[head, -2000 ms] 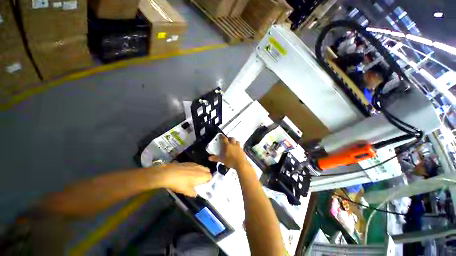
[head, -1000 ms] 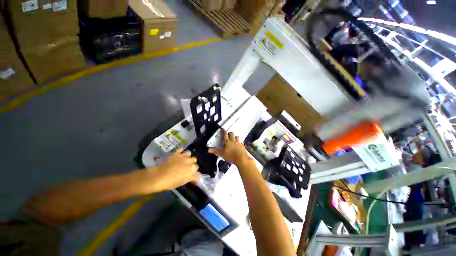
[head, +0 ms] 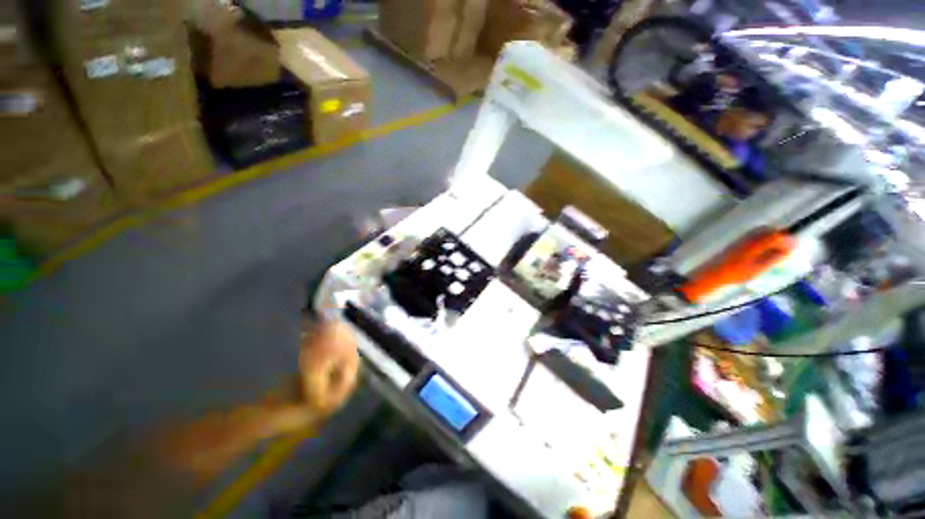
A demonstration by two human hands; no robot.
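Observation:
The black fixture plate with pale squares [head: 453, 266] lies flat on the left part of the white machine table [head: 492, 324]. A white cord and shiny clear film [head: 438, 312] lie at its near edge. A second black plate with pale squares [head: 606, 322] sits further right, beneath the gantry. My left hand [head: 330, 367] is blurred, off the table's left front edge, away from both plates. Its fingers look curled, and I cannot tell whether it holds anything. My right hand is out of the picture.
The orange screwdriver head [head: 740, 266] hangs on the white gantry [head: 598, 127] at the right. A lit blue touchscreen [head: 447, 401] is at the table's front edge. Cartons [head: 132, 101] stand beyond the yellow floor line. A person [head: 745, 127] is behind the gantry.
The left fixture plate has gone from upright to lying flat. My left hand has pulled back off the table, down and left. My right hand has left the view.

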